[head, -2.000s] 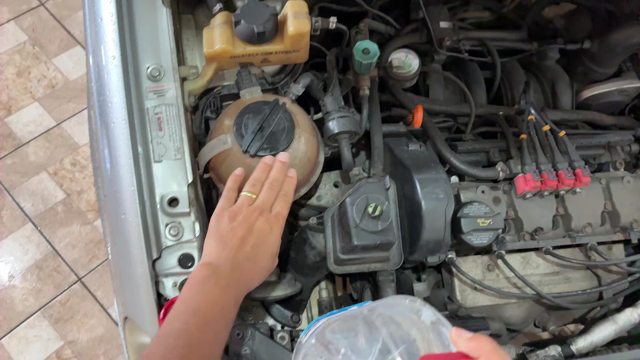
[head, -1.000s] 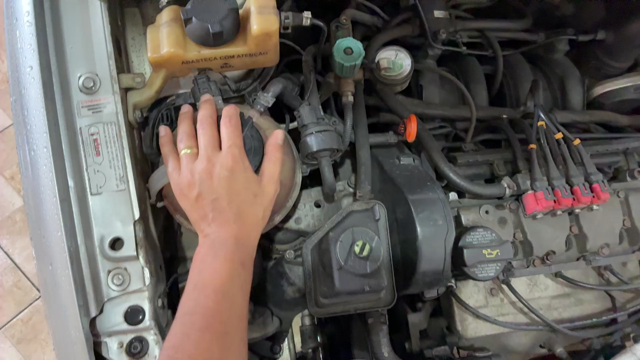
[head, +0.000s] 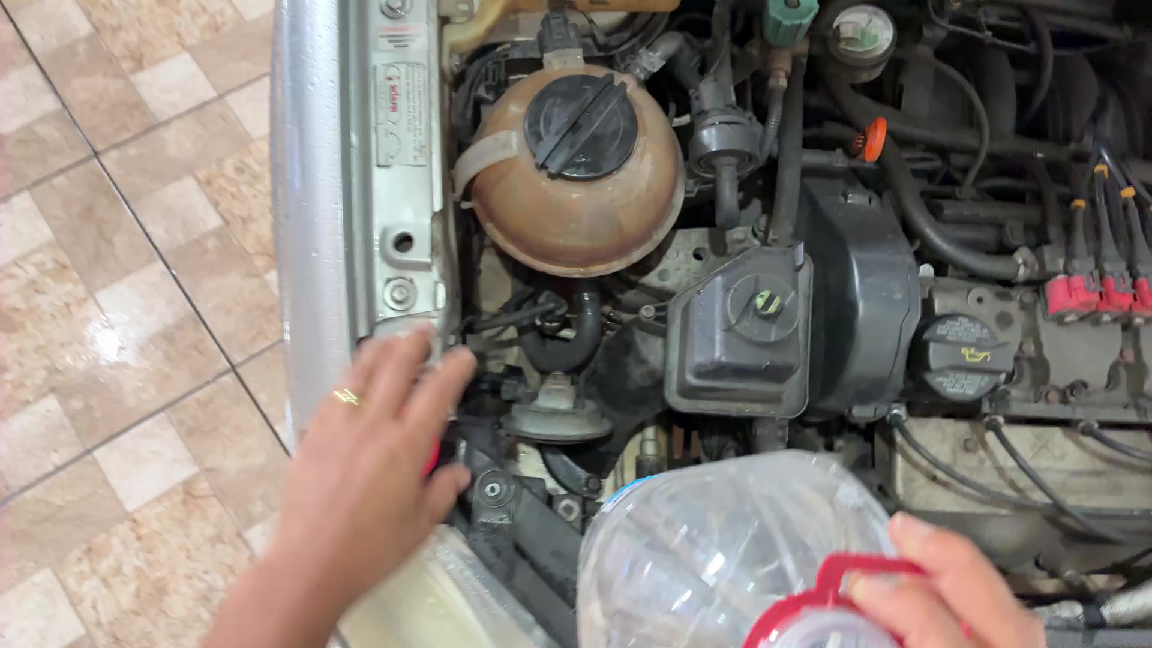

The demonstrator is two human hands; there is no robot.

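Observation:
My left hand (head: 382, 441), with a gold ring, is over the inner edge of the silver fender near the headlight. A bit of a red thing (head: 432, 457) shows under its palm; whether the fingers grip it is hidden. My right hand (head: 945, 576) holds the red handle (head: 868, 569) of a clear plastic jug (head: 711, 549) above the front of the engine bay. Above and right of my left hand sits the round brownish coolant expansion tank (head: 576, 216), its black screw cap (head: 580, 126) in place.
A black plastic cover (head: 738, 342) and the black oil filler cap (head: 963, 355) lie right of the tank. The orange dipstick handle (head: 870, 139) and red spark plug wire connectors (head: 1098, 295) stand farther right. The silver fender edge (head: 310, 180) borders a tiled floor (head: 126, 297).
My left hand has left the coolant tank cap and moved down to the fender edge. My right hand and the jug, out of view one second ago, are in view again.

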